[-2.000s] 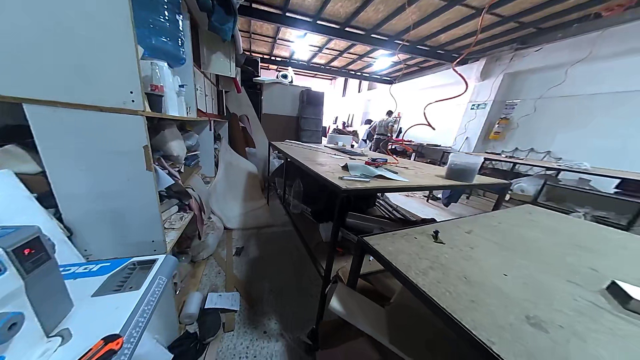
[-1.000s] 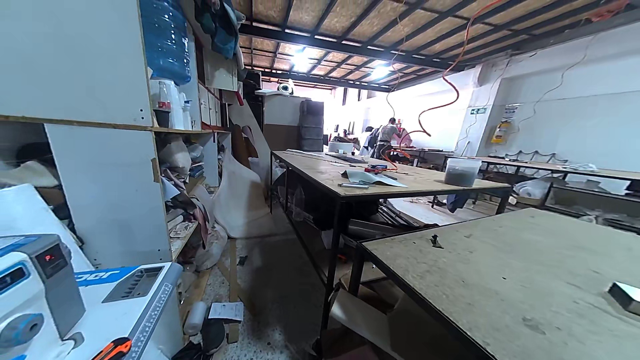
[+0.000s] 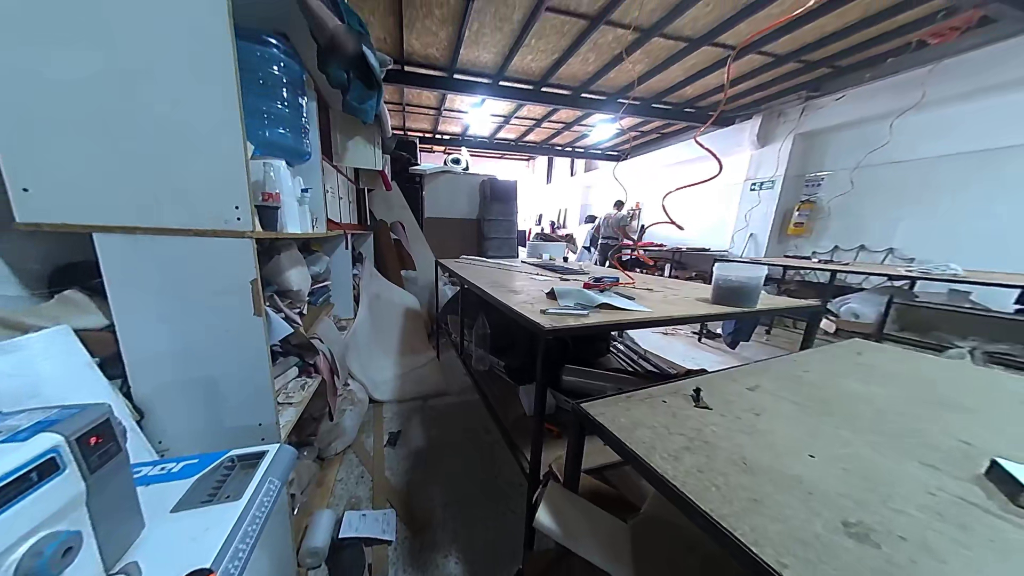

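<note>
Neither my left hand nor my right hand shows in the head view. At the lower left stands a white and blue industrial sewing machine (image 3: 72,496) with a small lit red display. A large worktable (image 3: 800,448) with a stained top fills the lower right, bearing a small black object (image 3: 700,398) near its far left part. Behind it, a second long table (image 3: 512,290) holds a grey sheet (image 3: 596,299), a translucent plastic tub (image 3: 738,285) and a red-handled tool (image 3: 600,283).
Shelves packed with bags and scraps line the left, below a blue water jug (image 3: 274,100). A paper (image 3: 368,525) and a white roll (image 3: 318,538) lie on the aisle floor. A cardboard box (image 3: 584,512) sits under the tables. People (image 3: 613,234) stand far back.
The view has shifted slightly, bringing more of the sewing machine into frame at the left. The far person's posture has changed a little.
</note>
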